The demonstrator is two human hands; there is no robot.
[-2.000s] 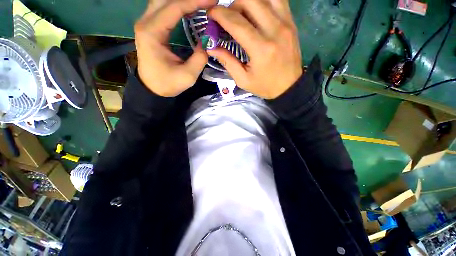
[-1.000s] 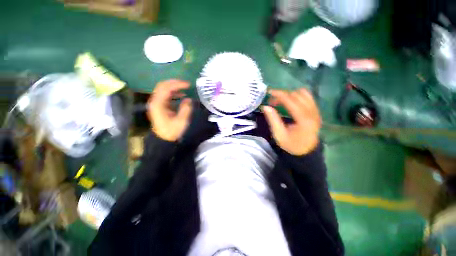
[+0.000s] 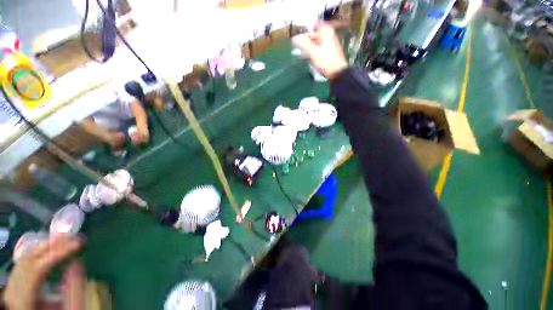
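A white fan grille lies nearest me, cut off by the bottom edge. My left hand is blurred at the lower left, to the left of this grille; its fingers look apart and no held thing shows. My right hand is raised at the far end of my outstretched arm, over the far bench area. It is blurred, and whether it holds anything cannot be told. The purple cell is not visible.
Another white fan, a white cloth and a coppery coil are on the green bench. White fan parts lie farther off. Another person's hands are across the bench. An open carton stands to the right.
The view has swung right and up along the bench. My right arm has stretched far out; my left hand is now at the lower left. The grille has shifted to the bottom edge.
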